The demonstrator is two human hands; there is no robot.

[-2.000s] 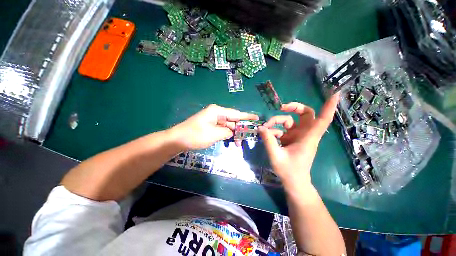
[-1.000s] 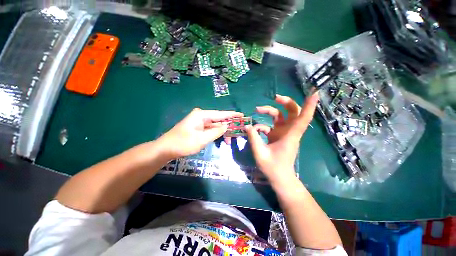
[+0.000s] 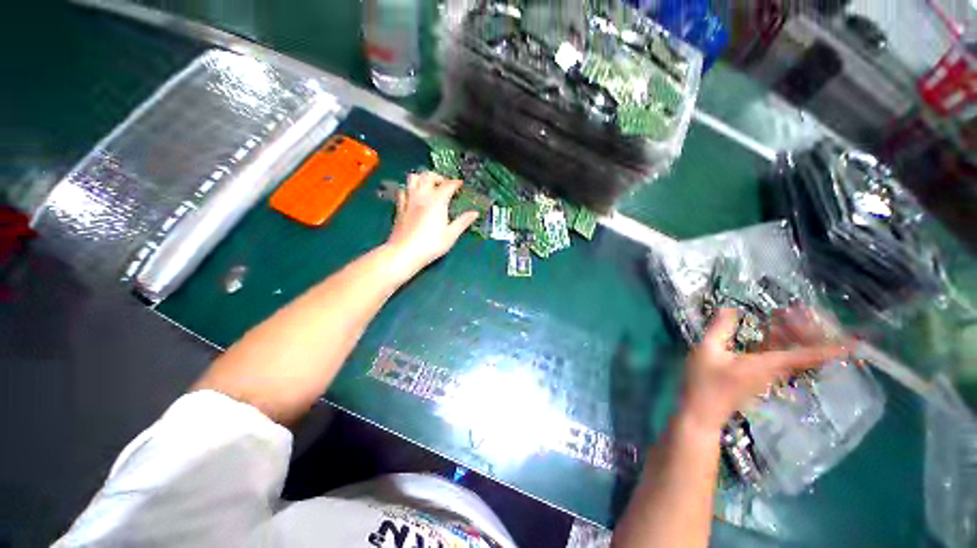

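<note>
My left hand is at the left side of the loose pile of green circuit boards, fingers touching boards there; its fingertips are partly hidden, so I cannot tell if it grips one. My right hand is over the clear right-hand tray of jumbled boards, fingers spread and blurred, with no board seen in it. A shiny film sheet with rows of small rectangles lies near the front table edge.
An orange phone and a silvery sheet stack lie left. A tall tray stack stands beyond the pile, a clear bottle to its left. A dark shiny stack is far right. A small plastic scrap lies below the phone.
My hands have moved apart: the left forward to the pile, the right over to the tray. The board they held together is no longer seen between them. The view has shifted, showing more bench beyond.
</note>
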